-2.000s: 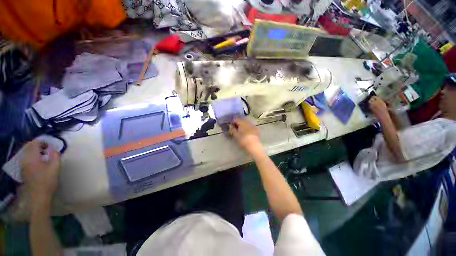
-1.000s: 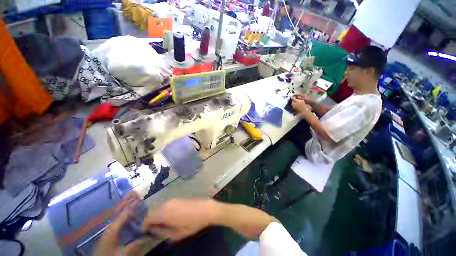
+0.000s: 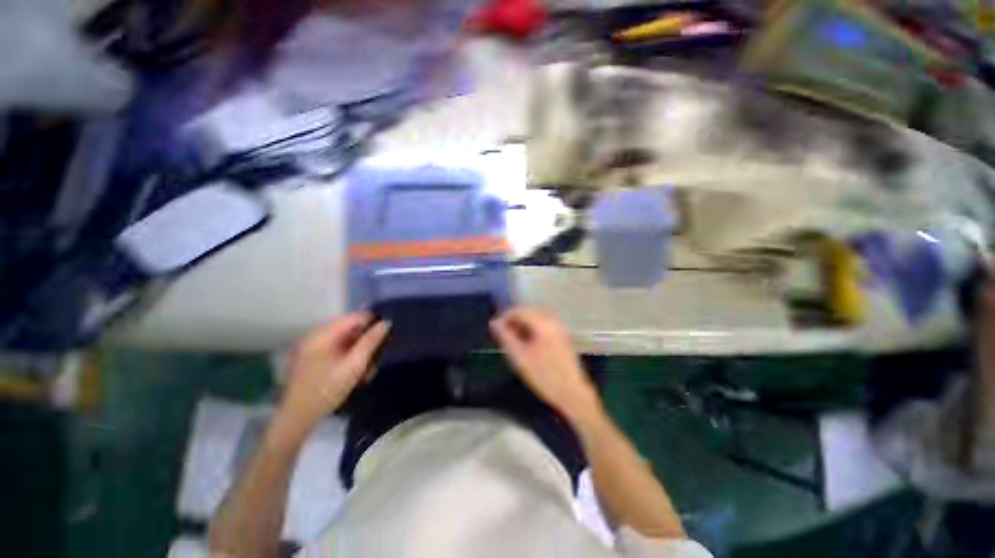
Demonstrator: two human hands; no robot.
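The bluish sewing template (image 3: 429,207), with an orange strip across it, lies open on the table in front of me. A dark fabric piece (image 3: 436,323) lies over its near half. My left hand (image 3: 347,347) holds the piece's left edge and my right hand (image 3: 528,339) holds its right edge, both by fingertips. The template's near part is hidden under the fabric. The picture is blurred.
The cream sewing machine (image 3: 709,131) stands right of the template. A grey-blue cloth patch (image 3: 633,238) lies by its head. A pale cut panel (image 3: 196,227) and stacked pieces lie left. A yellow-handled tool (image 3: 841,283) lies right. Another person's arm shows at the right edge.
The view has swung back down over the template. My hands, close together a second ago, are now apart at the two sides of the dark fabric piece, which lies spread between them.
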